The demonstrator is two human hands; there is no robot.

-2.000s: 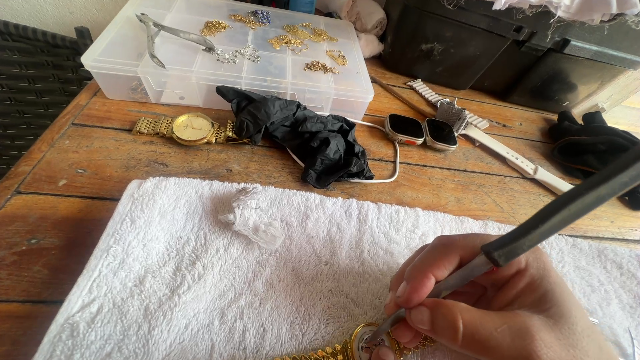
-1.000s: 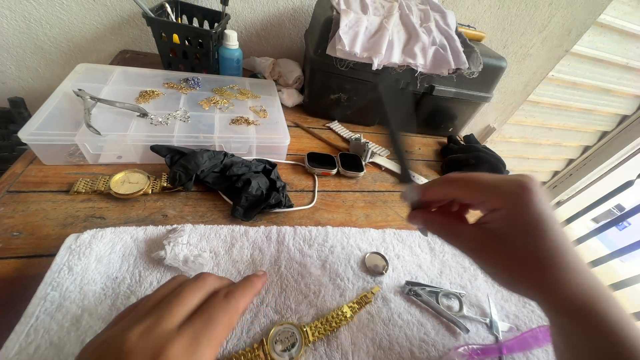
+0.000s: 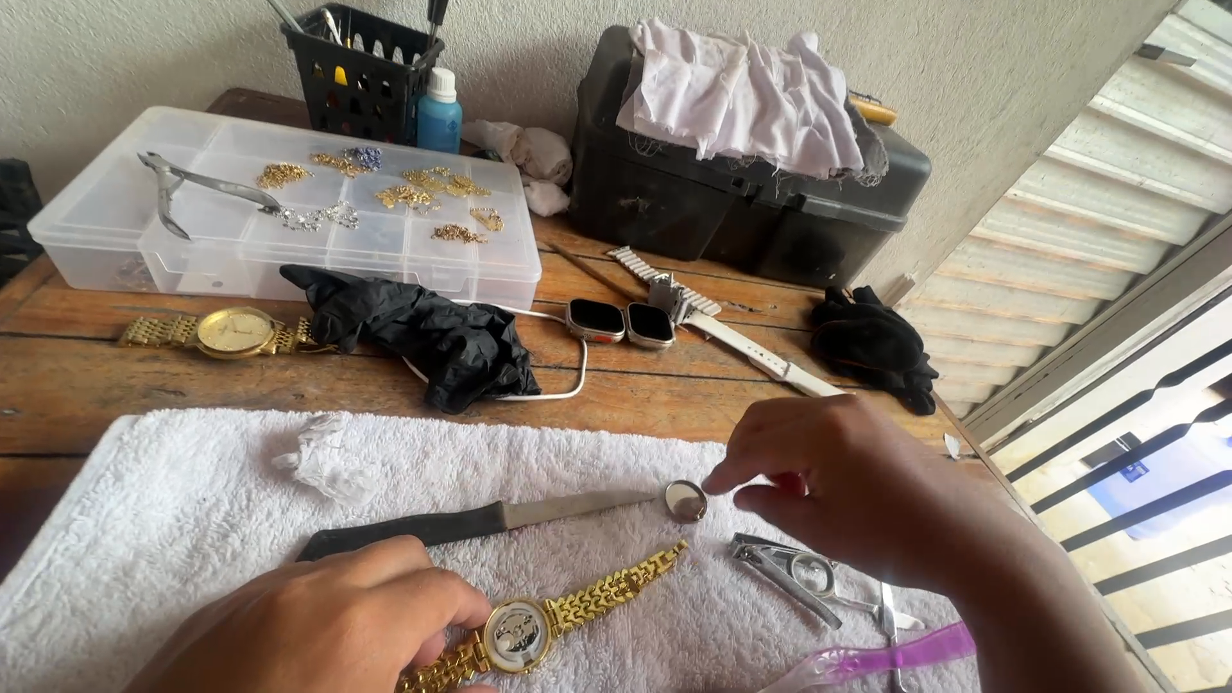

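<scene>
On the white towel (image 3: 221, 481), a gold-toned wristwatch (image 3: 518, 636) lies with its back open and the movement showing. My left hand (image 3: 327, 616) holds its bracelet at the left of the case. My right hand (image 3: 847, 481) hovers with thumb and index finger apart, just right of a round metal watch case back (image 3: 685, 500); something red shows behind its fingers. A knife with a black handle (image 3: 414, 531) lies between the watch and a crumpled white tissue (image 3: 327, 460), its tip close to the case back. Metal tools (image 3: 818, 577) and a purple plastic-handled tool (image 3: 885, 657) rest at the lower right.
Behind the towel are another gold watch (image 3: 236, 332), a black glove (image 3: 433, 337), two smartwatches (image 3: 621, 321), a white strap (image 3: 760, 354) and black fabric (image 3: 871, 342). Farther back stand a clear organizer box (image 3: 337, 265) with pliers (image 3: 207, 183), a black basket (image 3: 361, 87) and a black toolbox (image 3: 751, 212).
The knife, in my right hand earlier, now lies on the towel. My right hand has come down beside the case back. My left hand is now at the watch bracelet.
</scene>
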